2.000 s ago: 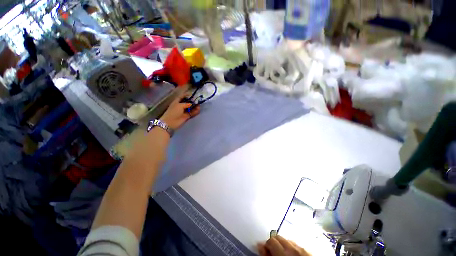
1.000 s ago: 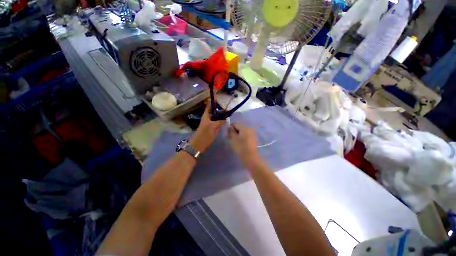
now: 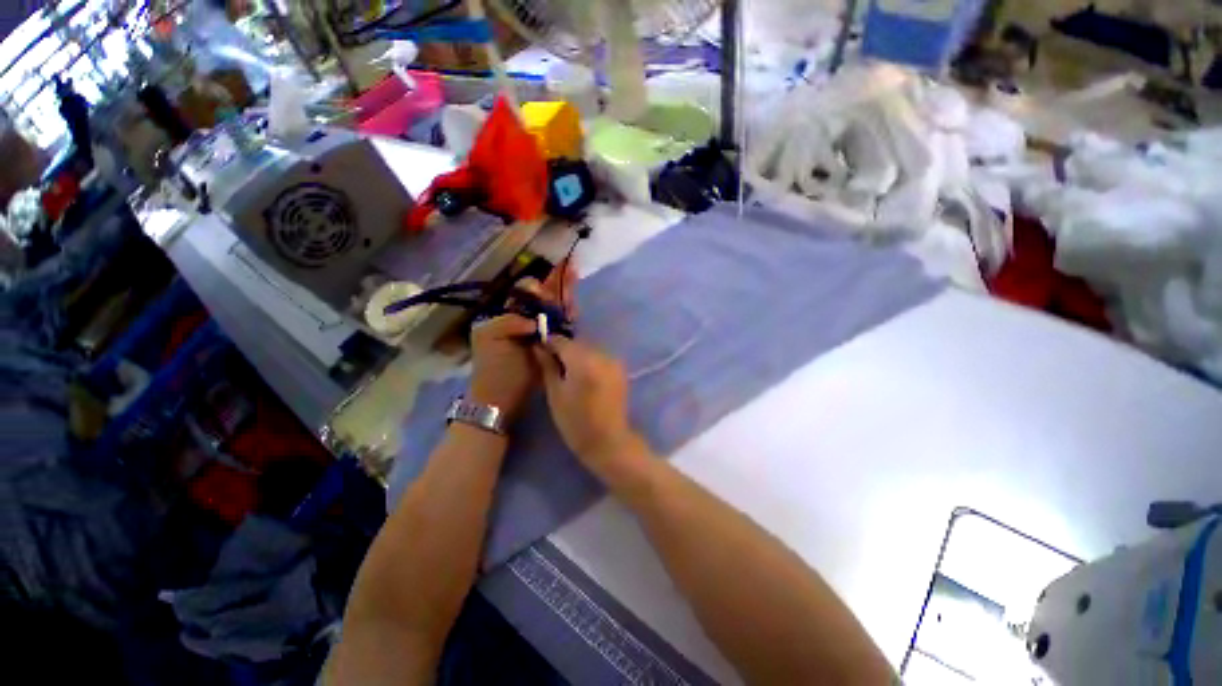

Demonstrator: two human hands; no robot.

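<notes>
My left hand [image 3: 507,359], with a metal watch on its wrist, is closed around a dark looped tool [image 3: 503,298], possibly snips, above the left part of the blue-grey panel. One dark arm of the tool points left and a thin dark part points up. My right hand [image 3: 587,409] meets the left hand, fingers bent together at a small white bit between them; what they grip is partly hidden. A thin pale thread [image 3: 667,357] curves over the panel from beside my right hand. The blue-grey panel [image 3: 791,288] lies flat on the white table.
The white sewing machine head [image 3: 1119,610] is cut off at lower right. A grey box with a fan grille [image 3: 315,215] stands at left, near a red cloth [image 3: 507,164] and a yellow object [image 3: 551,129]. White material [image 3: 858,154] is piled behind. A printed ruler [image 3: 583,610] runs along the front edge.
My right hand has moved from beside the machine to my left hand. The tool's upright loop has swung down to the left. The camera view has shifted.
</notes>
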